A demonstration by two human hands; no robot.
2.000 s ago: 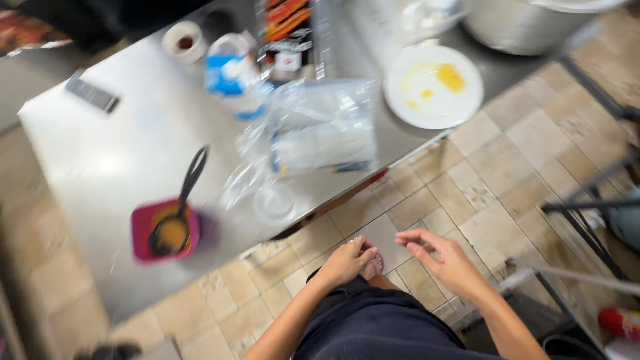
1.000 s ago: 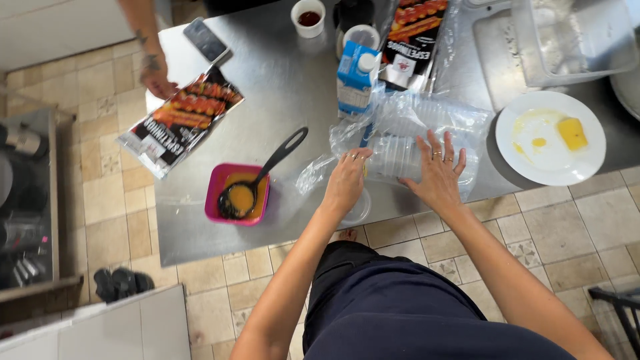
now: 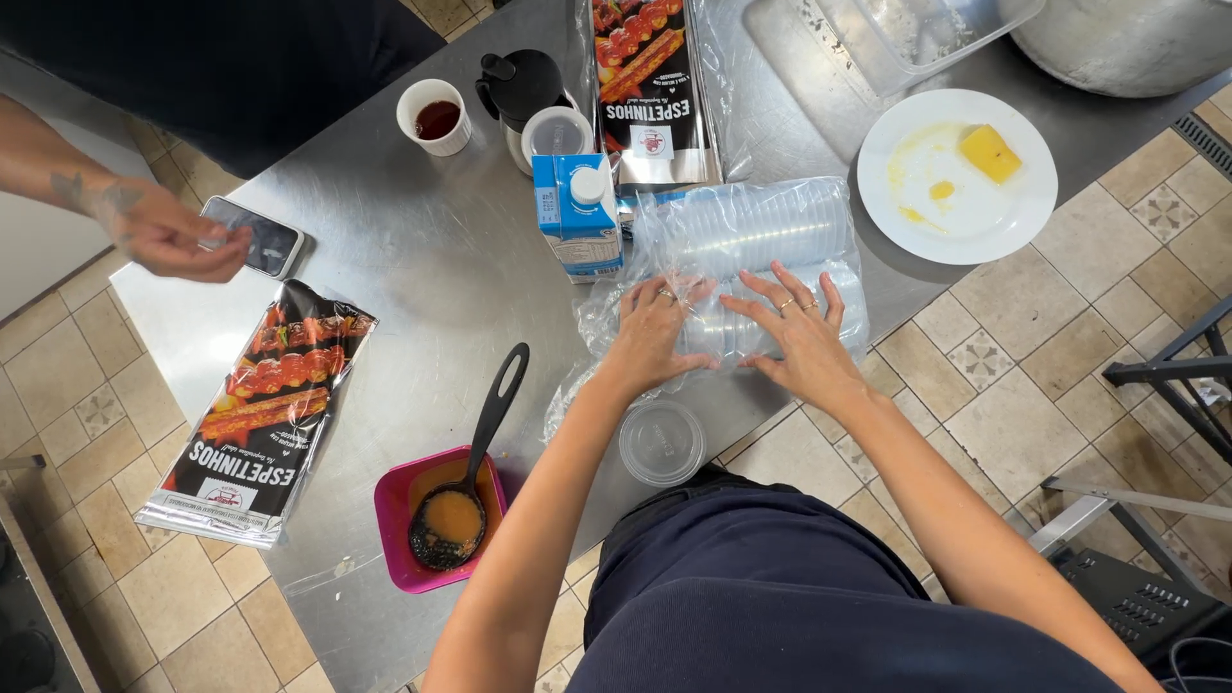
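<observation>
Stacks of clear plastic cups or tubs in a clear plastic bag (image 3: 746, 226) lie on the steel table. My left hand (image 3: 654, 337) rests on the bag's near left part, fingers spread over the film. Beside it, my right hand (image 3: 799, 337) lies with spread fingers on the nearer stack; whether either hand grips the film I cannot tell. Just below my left hand sits a round clear plastic lid or tub (image 3: 662, 443). A blue and white carton (image 3: 579, 217) stands at the bag's left. To the left, a black ladle (image 3: 472, 481) rests in a magenta bowl (image 3: 395, 525) of orange-brown liquid.
Another person's hand (image 3: 173, 231) hovers near a phone (image 3: 255, 236) and a printed skewer bag (image 3: 269, 414) at the left. Around the back are a cup of dark liquid (image 3: 434, 117), a black-lidded jug (image 3: 520, 87), more printed bags (image 3: 654, 96), a white plate (image 3: 895, 192) and a large metal pot (image 3: 1126, 48).
My hands were off the table two seconds ago and now lie on the bagged stacks. The other person's hand has moved off the skewer bag, which stays on the table's left edge.
</observation>
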